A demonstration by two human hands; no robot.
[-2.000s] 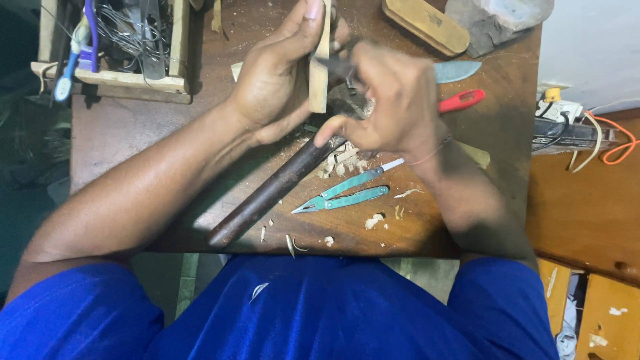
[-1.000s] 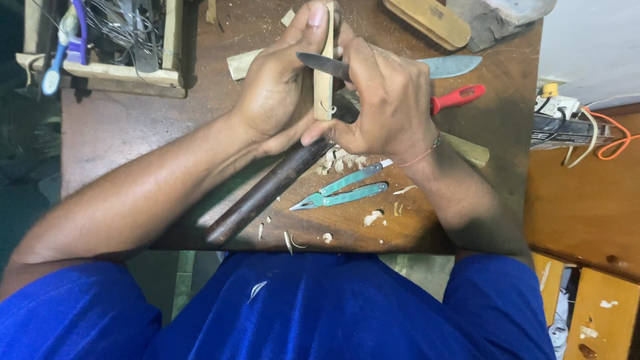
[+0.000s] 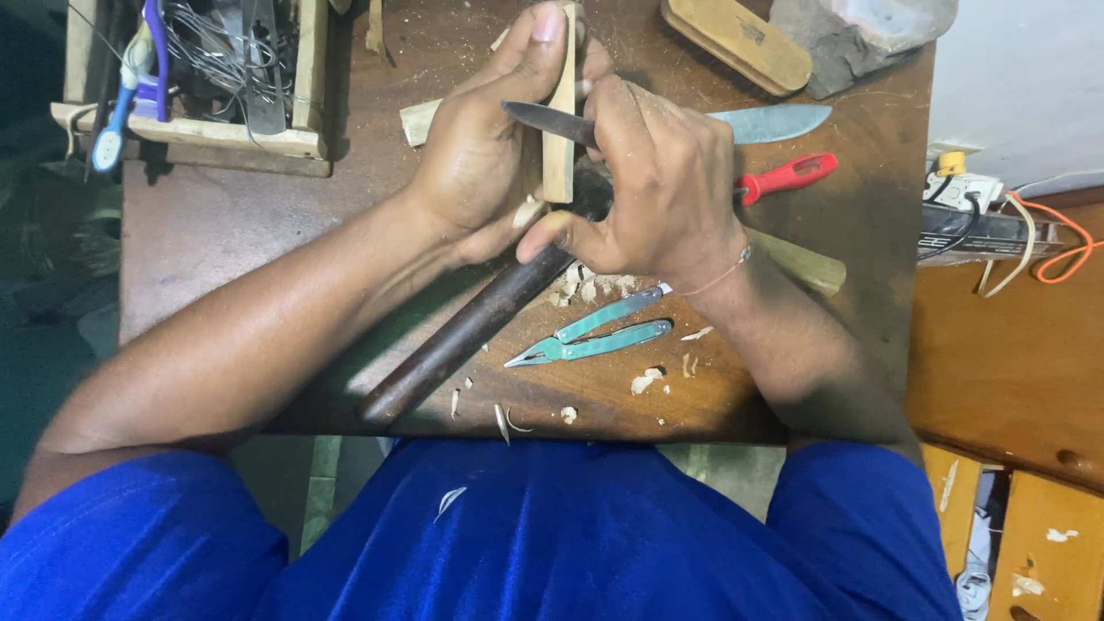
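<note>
My left hand [image 3: 487,147] holds a pale strip of wood [image 3: 559,164] upright, the thumb along its upper side. In my right hand [image 3: 660,177] is a knife with a dark blade [image 3: 549,122], its handle hidden in the fist; the blade lies across the strip. Beneath both hands a dark round wooden rod [image 3: 466,332] slants over the table, its upper end partly hidden. Open multi-tool pliers with teal handles [image 3: 595,338] rest below my right hand among wood shavings [image 3: 647,379]. A red handle [image 3: 789,177] and a wide metal blade [image 3: 772,123] show beyond the right hand.
A wooden box of wire and tools [image 3: 198,129], with a toothbrush [image 3: 109,142], stands at the upper left. At the upper right are a wooden brush back or block [image 3: 737,43] and a grey stone [image 3: 849,43]. A wood piece [image 3: 798,261] lies near my right wrist; a power strip [image 3: 962,190] is beyond the table.
Two seconds ago my right hand was blurred near the strip's middle; now it is sharp, and more of the knife blade shows across the strip. Both hands keep their holds.
</note>
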